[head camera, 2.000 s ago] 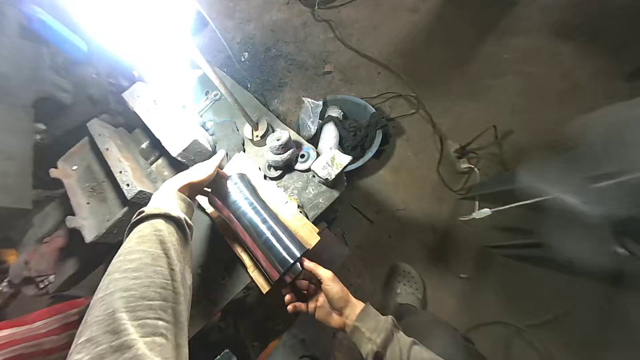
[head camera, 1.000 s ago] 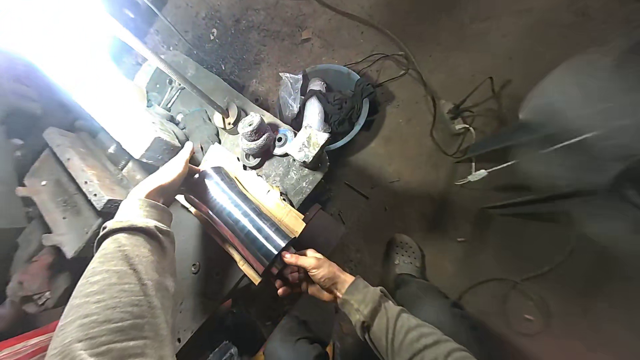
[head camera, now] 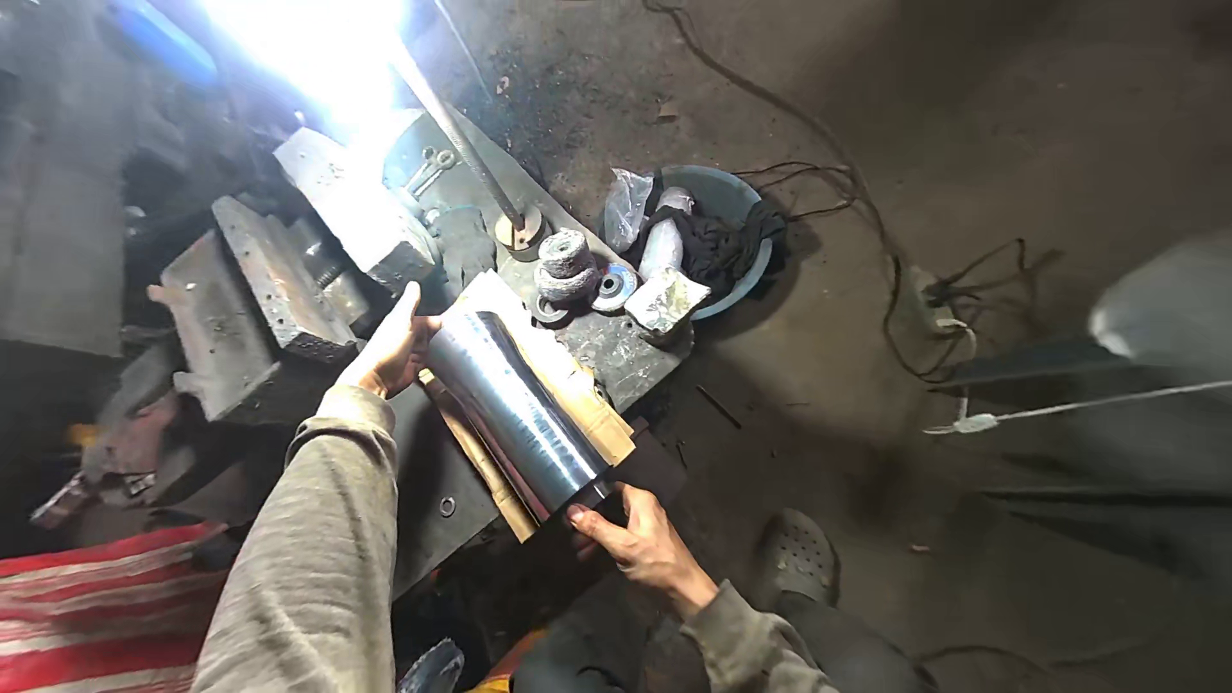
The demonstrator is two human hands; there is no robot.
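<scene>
A polished metal cylinder (head camera: 520, 414) lies slanted over a piece of cardboard (head camera: 602, 419) on the steel workbench (head camera: 433, 520). My left hand (head camera: 395, 348) is at the cylinder's upper end, thumb pointing up; its fingers are partly hidden behind that end. At the lower end, my right hand (head camera: 640, 544) grips the short narrower shaft (head camera: 592, 495) between thumb and fingers. Just beyond the cardboard are a stack of rough grinding wheels (head camera: 566, 265), a flap disc (head camera: 614, 287) and a whitish block (head camera: 667, 301).
A lamp on a flexible neck (head camera: 462, 144) glares at the upper left. Steel blocks (head camera: 284, 279) crowd the left side. Beside the bench stands a tub (head camera: 741, 197) with black cloth and a plastic bag. Cables (head camera: 818, 125) cross the floor; a striped red cloth (head camera: 96, 611) lies lower left.
</scene>
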